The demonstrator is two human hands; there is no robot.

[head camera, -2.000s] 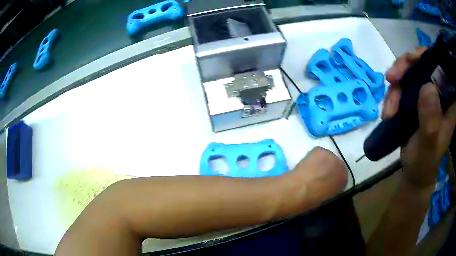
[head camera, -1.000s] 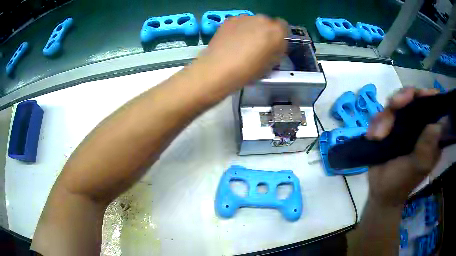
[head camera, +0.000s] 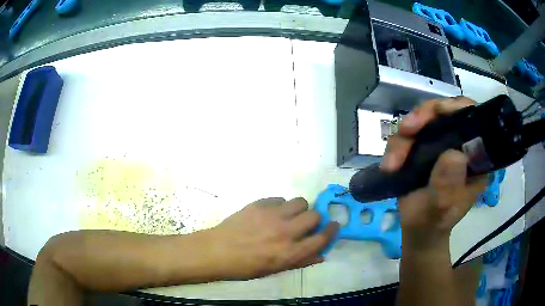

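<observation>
A light-blue controller housing [head camera: 366, 229] lies flat on the white bench in front of me. My left hand [head camera: 281, 236] is on its left grip, fingers around the edge. My right hand [head camera: 433, 161] holds the black electric screwdriver [head camera: 412, 164] nearly level above the housing. The thin driver bit [head camera: 342, 194] points left over the housing's top left corner; I cannot tell if it touches or carries a screw. My right hand and the screwdriver hide part of the housing's right side.
The grey screw feeder [head camera: 412, 77] stands behind the screwdriver. A dark-blue tray [head camera: 37, 110] is at the far left. Dark specks [head camera: 161, 212] lie on the yellowish patch. The green conveyor [head camera: 119, 13] carries blue housings behind the bench. The black cord [head camera: 499, 230] hangs at right.
My left hand has come down from beside the feeder's top onto the housing. My right hand has brought the screwdriver left from the stacked housings to over this one. The view has shifted.
</observation>
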